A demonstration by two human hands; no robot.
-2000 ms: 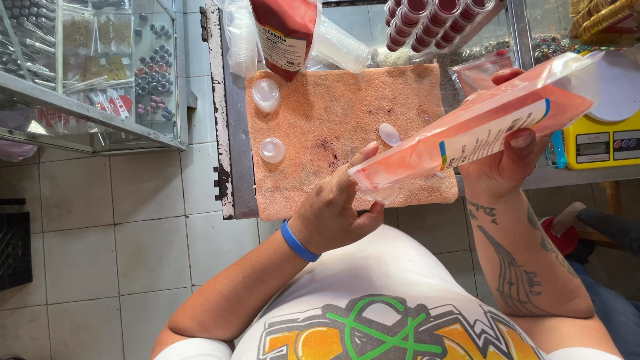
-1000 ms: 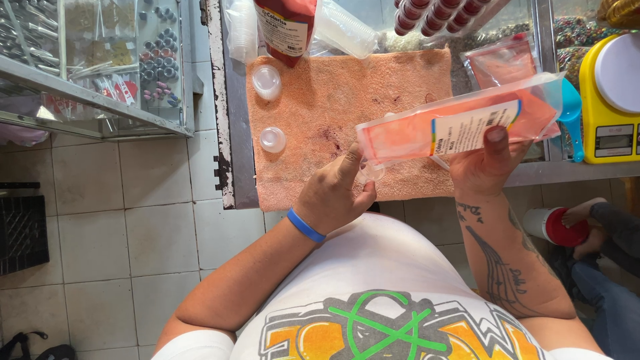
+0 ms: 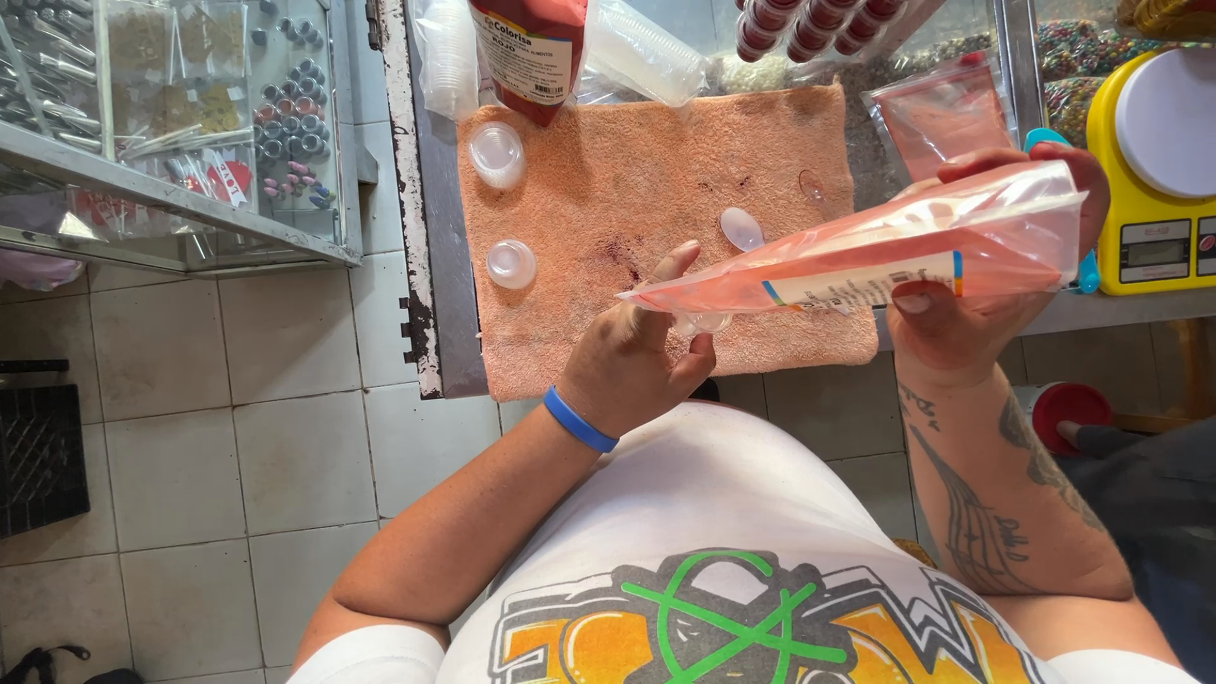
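Note:
My right hand (image 3: 978,304) grips the wide end of a clear plastic bag of reddish-pink powder (image 3: 874,247), which slants down to the left. The bag's narrow corner lies at my left hand (image 3: 641,351), whose fingers curl around a small clear plastic cup (image 3: 703,323) beneath it. An orange towel (image 3: 589,171) lies under them on the metal table. Two small clear cups, one upper (image 3: 496,155) and one lower (image 3: 511,264), stand at the towel's left side. A clear round lid (image 3: 741,229) lies just behind the bag.
At the table's back are a red Colorisa bag (image 3: 527,52), stacked clear cups (image 3: 646,47) and several red-filled containers (image 3: 812,24). To the right are a flat bag of red powder (image 3: 945,119) and a yellow scale (image 3: 1154,180). A glass display case (image 3: 180,190) stands left; a person sits at far right.
The powder bag's wide end has swung toward me since one second ago, and the lid behind it is in sight again. My left hand has stayed by the bag's corner.

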